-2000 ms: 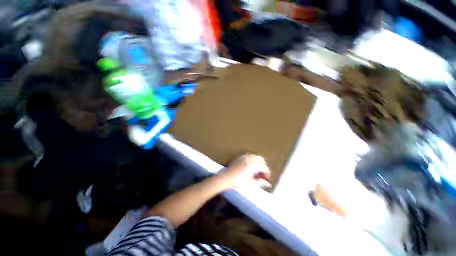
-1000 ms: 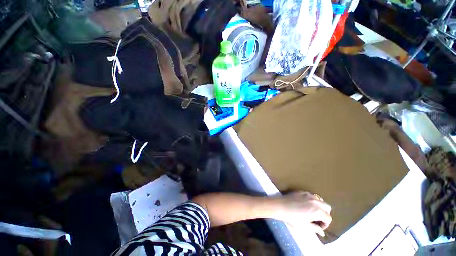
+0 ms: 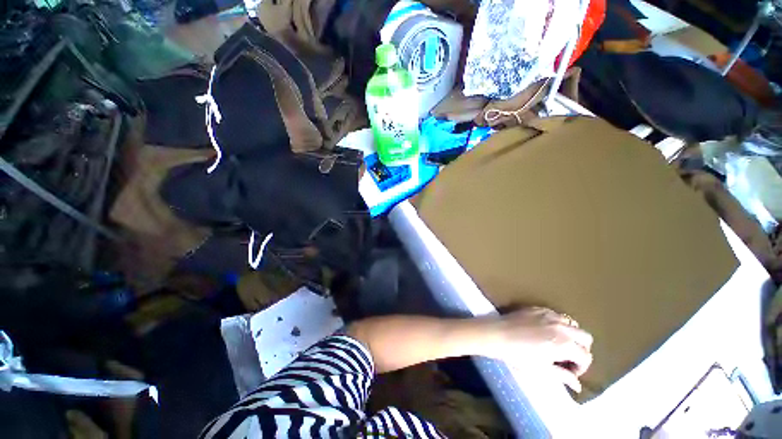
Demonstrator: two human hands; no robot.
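Observation:
A large olive-brown cut panel (image 3: 592, 231) lies flat on the white sewing-machine table, its far edge curved. My left hand (image 3: 549, 345) is at the panel's near left edge, by its front corner, with the fingers curled on the cloth; the fingertips are partly hidden. My left forearm reaches in from the lower left in a striped sleeve. My right hand is out of the picture. A thin outlined plate (image 3: 699, 407) shows on the white surface at the lower right, cut off by a grey-white part in the corner.
A green drink bottle (image 3: 394, 111) stands on a blue and white box (image 3: 386, 193) beyond the table's left edge, beside a round grey ribbed object (image 3: 426, 60). Dark garment pieces with white ties (image 3: 249, 111) lie piled left. A silvery plastic bag (image 3: 519, 47) and brown cloth lie around the table.
The camera view swung left and steadied, then shifted slightly, so the plate shows more at the lower right. My left hand stays at the same part of the panel, which lies much as before.

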